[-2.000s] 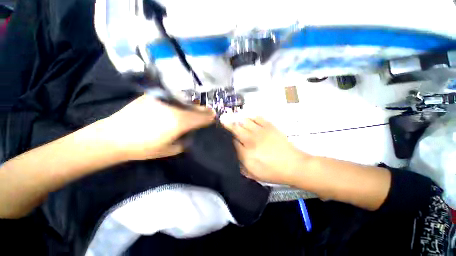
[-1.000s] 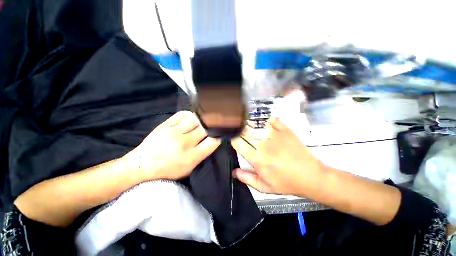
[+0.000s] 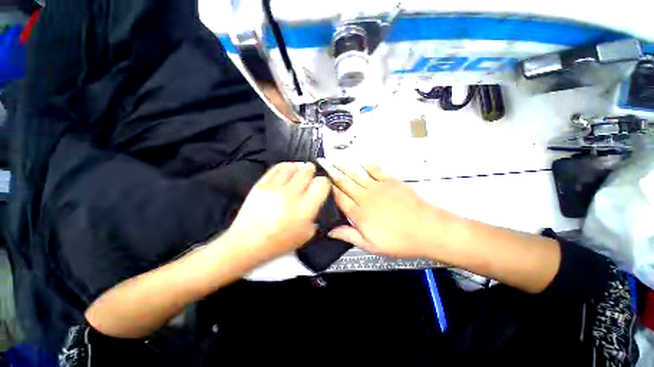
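Black cloth [image 3: 143,136] is spread at the left of the sewing machine [image 3: 459,50] and runs under its presser foot [image 3: 315,129]. A narrow black end of cloth [image 3: 323,249] hangs toward me at the table edge. My left hand [image 3: 278,208] lies on the cloth just in front of the foot. My right hand [image 3: 384,208] lies beside it, fingertips at the cloth's right edge and thumb on the narrow end. The fingers of both hands touch near the seam; what is under them is hidden. A bit of white cloth [image 3: 283,267] shows below my left wrist.
Black scissor handles [image 3: 455,97] and a dark tool [image 3: 491,102] lie behind the bed. Metal attachments [image 3: 609,135] and a black piece [image 3: 577,186] are at right, beside a crinkled clear bag [image 3: 627,215]. A ruler-like strip [image 3: 387,261] edges the table.
The black cloth has moved forward under the foot, and less of its narrow end and the white cloth shows. My left hand has moved right, close to my right hand. The view has shifted.
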